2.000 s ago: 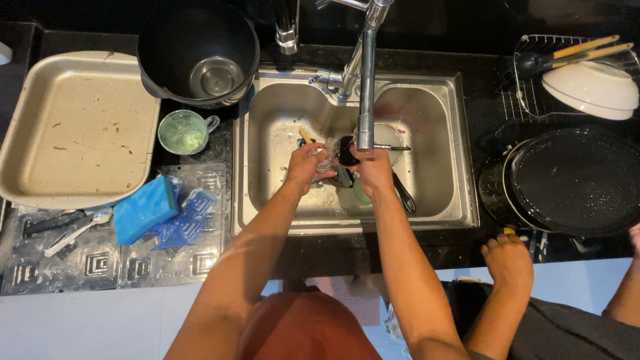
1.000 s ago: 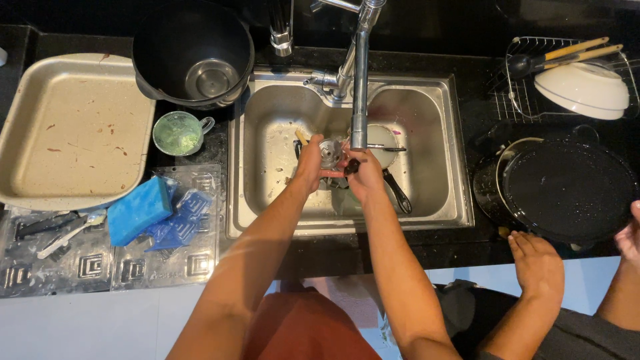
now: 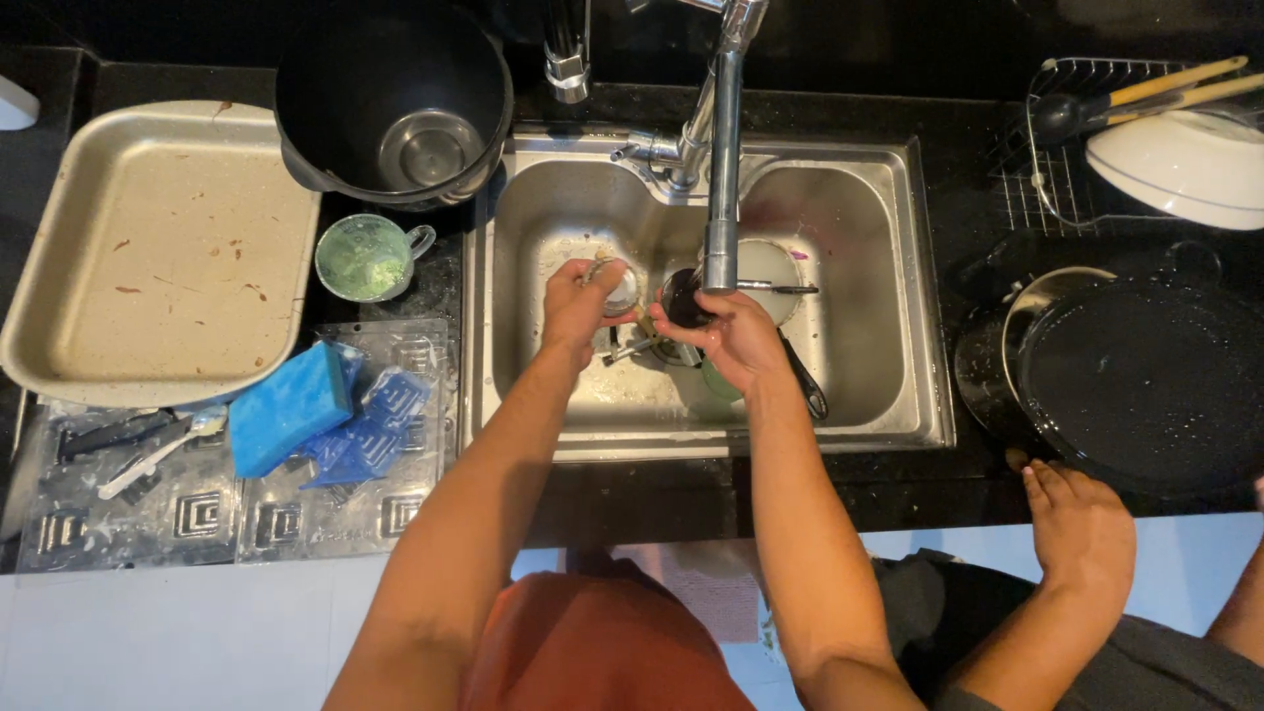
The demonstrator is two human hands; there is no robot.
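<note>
Over the stainless steel sink (image 3: 869, 395), my left hand (image 3: 581, 308) holds a small round clear container (image 3: 620, 288), seen from its open or shiny side. My right hand (image 3: 736, 331), under the end of the chrome faucet (image 3: 723, 197), has a small round black piece (image 3: 683, 298) in its fingers, perhaps a lid. The two pieces are apart. Below and behind my right hand lie a pale round dish (image 3: 770, 265), a black-handled utensil (image 3: 805, 380) and a green item (image 3: 719, 383), partly hidden. Whether water is running cannot be told.
Left of the sink are a black pot (image 3: 395, 109), a glass cup (image 3: 363, 259), a baking pan (image 3: 168, 267) and a blue sponge (image 3: 291, 407) on clear plastic trays (image 3: 341, 518). Rightward stand a wire rack (image 3: 1047, 148), a white bowl (image 3: 1185, 168), a wet black pan (image 3: 1145, 375) and another person's hand (image 3: 1081, 523).
My hands have moved apart, the left with the clear container and the right with the black piece. One second ago they were close together below the faucet.
</note>
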